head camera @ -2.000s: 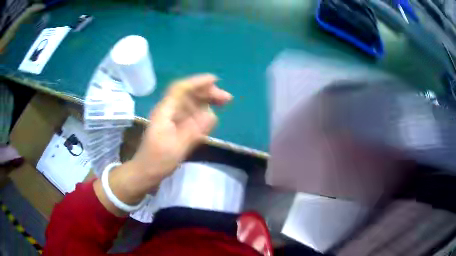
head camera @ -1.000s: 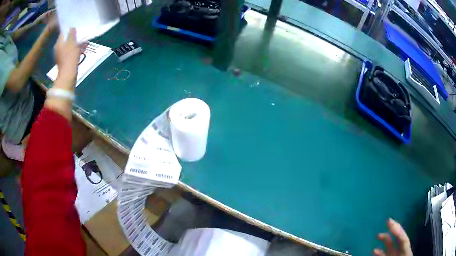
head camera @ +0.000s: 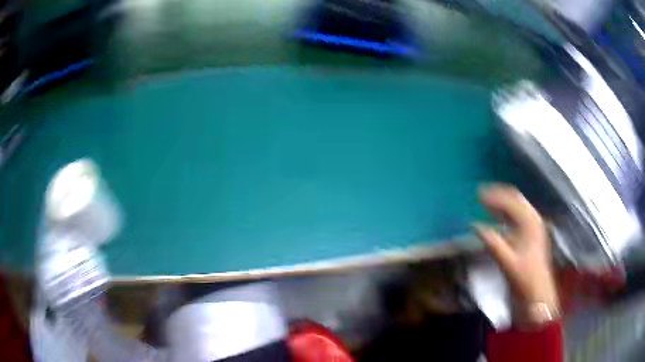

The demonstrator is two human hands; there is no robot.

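The frame is blurred by motion. My right hand is near the bench's front edge at the right, fingers apart, holding nothing. A stack of flat cartons, white and dark, lies at the right of the bench, beyond my right hand and not touching it. The white label roll stands at the left of the green bench top. The label strip hangs from it over the front edge. My left hand is out of the picture; a bit of red sleeve shows at the lower left edge.
The green bench top runs across the view. A blue-rimmed tray lies across the bench, and another blue edge shows at the far left. A large white rounded shape is at my lap, below the bench edge.
The view has swung right, so the roll now appears further left and the carton stack shows more fully. My right hand has come further into view. My left hand and the carton it held have left the picture.
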